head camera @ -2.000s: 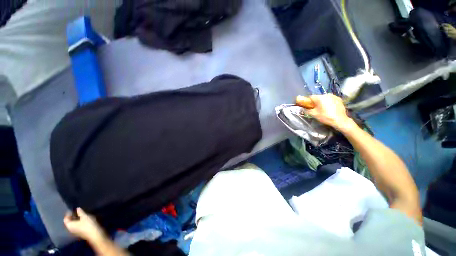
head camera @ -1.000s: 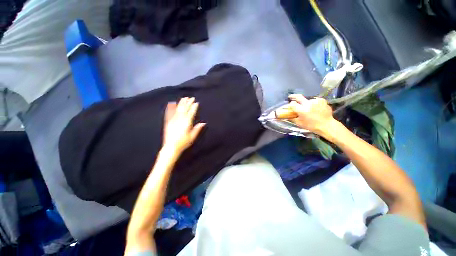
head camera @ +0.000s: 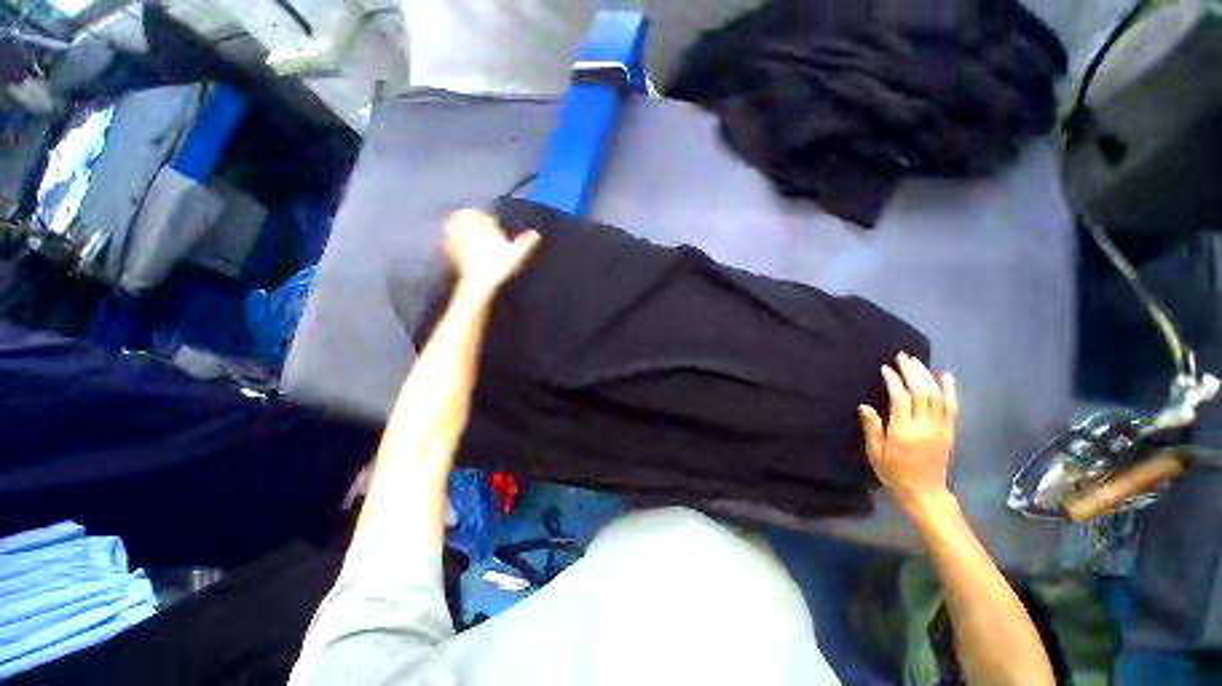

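A black garment lies across the padded pressing table, with raised folds along its middle. A grey rounded padded end shows at its left. My left hand is at the garment's far left edge, thumb apart; its fingers are blurred, so I cannot tell if they grip cloth. My right hand rests on the garment's right end, fingers spread. The steam iron, silver with a wooden handle, stands off the table's right edge, away from my hands.
A crumpled black garment pile is at the table's far side. A blue support arm runs to the garment from the far edge. Dark cloth and light blue garments are at left. A hose hangs at right.
My right hand has let go of the iron and moved onto the garment's right end. My left hand has moved from the garment's middle to its left end. The view has shifted left.
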